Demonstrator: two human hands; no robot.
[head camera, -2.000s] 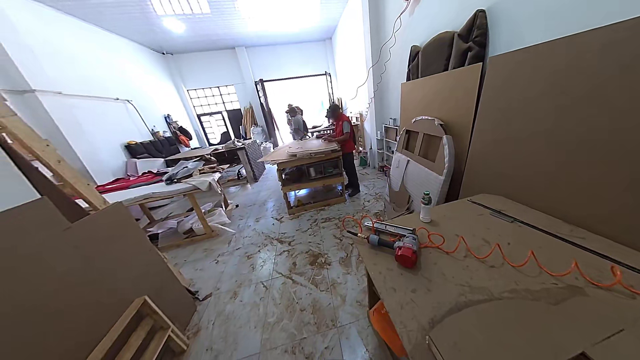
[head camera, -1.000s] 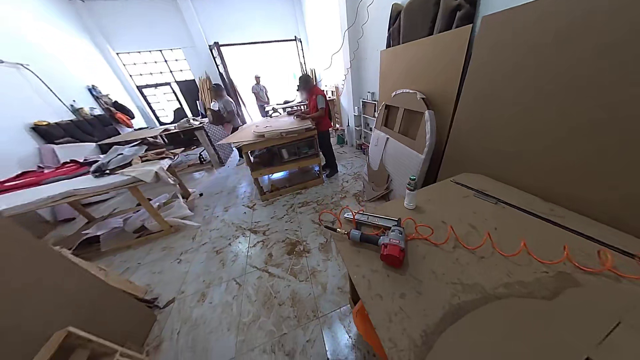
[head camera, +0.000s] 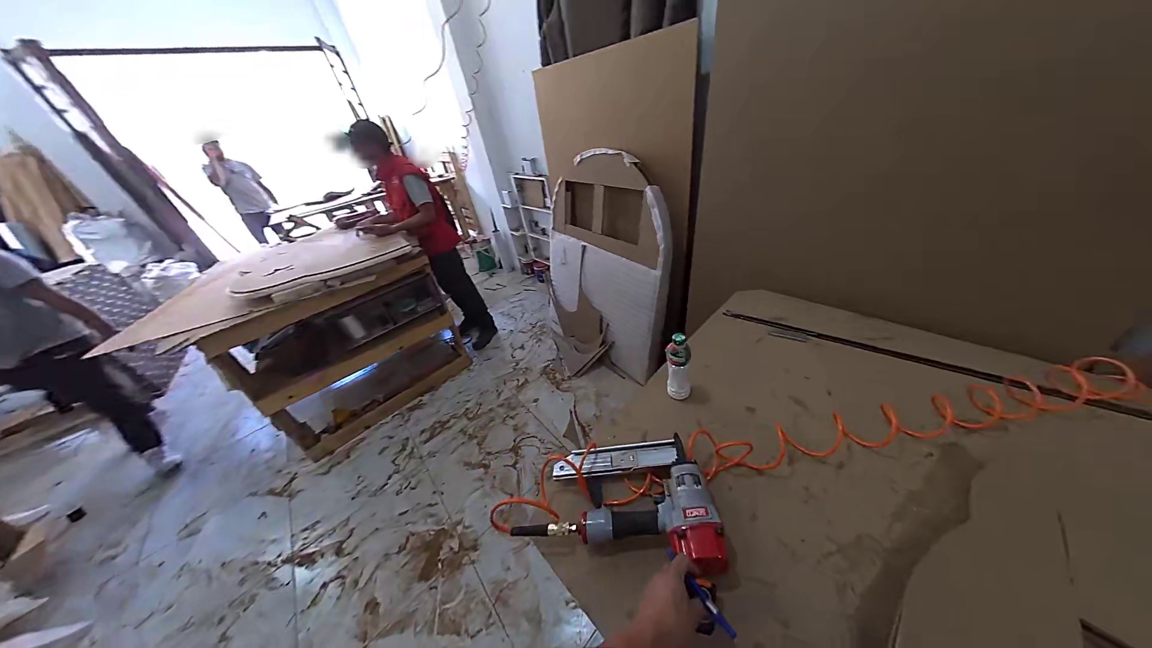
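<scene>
At the bottom centre my left hand is closed around a blue pen-like stick and a small orange-and-black object, whose kind is unclear. Just beyond its fingers a red and grey pneumatic stapler lies on its side on the brown board tabletop, its silver magazine pointing left. A coiled orange air hose runs from its handle to the right edge. There, a blurred, cut-off shape beside the coils may be my right hand; its grip cannot be made out.
A white bottle with a green cap stands on the table's far left edge. Large brown boards and a padded arched panel lean behind. A person in a red vest works at a wooden bench; scraps litter the floor.
My left hand has come into view beside the stapler. The view has moved nearer to the table and turned. A person in grey now shows at the left edge.
</scene>
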